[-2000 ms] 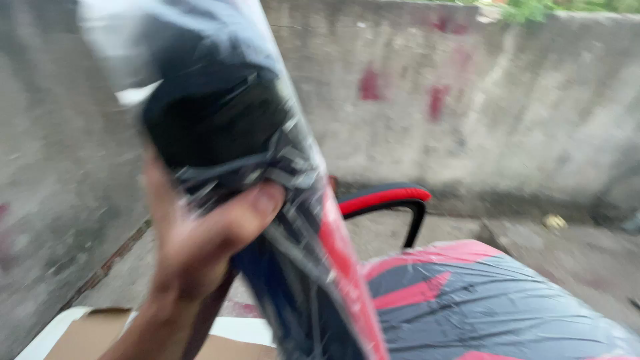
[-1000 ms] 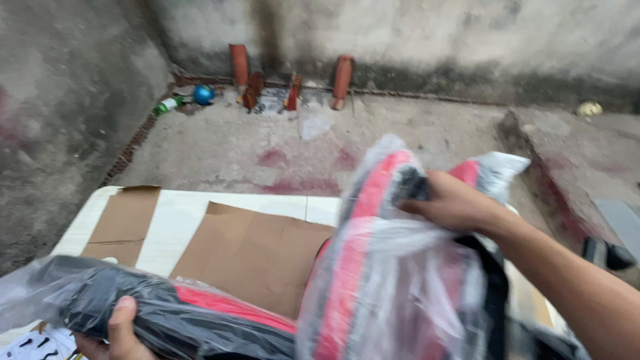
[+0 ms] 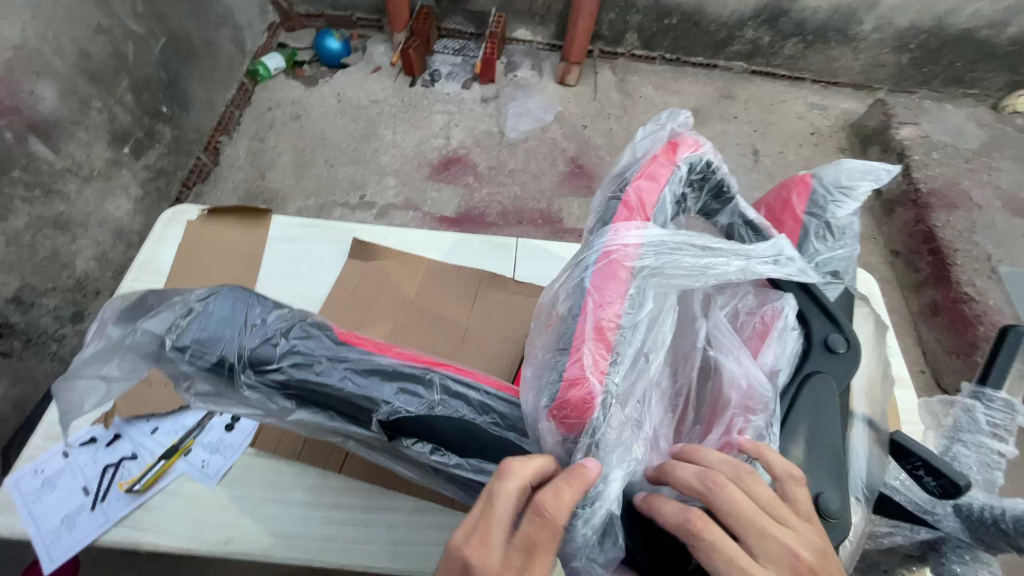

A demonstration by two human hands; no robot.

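A chair armrest in clear plastic wrap [image 3: 596, 320], red and black, stands upright at the centre right. My left hand [image 3: 520, 512] pinches the wrap near its lower end. My right hand [image 3: 740, 508] rests with bent fingers on the wrap and a black part beneath it; whether it grips is unclear. A wrapped black and red chair backrest [image 3: 344, 376] lies to the left across cardboard. Behind my right hand is a black plastic chair bracket [image 3: 816, 400] with round caps. A wrapped red and grey part [image 3: 816, 216] sticks up beyond the armrest.
The white table [image 3: 384, 496] carries cardboard sheets [image 3: 432, 304], an instruction sheet [image 3: 72, 488], a yellow utility knife [image 3: 170, 454] and black hex keys [image 3: 110, 478]. Bubble-wrapped black parts [image 3: 960, 480] are at the right. A green bottle [image 3: 270, 64] and blue ball [image 3: 332, 48] lie on the floor.
My left hand has left the wrapped backrest at the left and moved right to the plastic wrap. My right hand has come down from the top of the wrapped part to its lower end.
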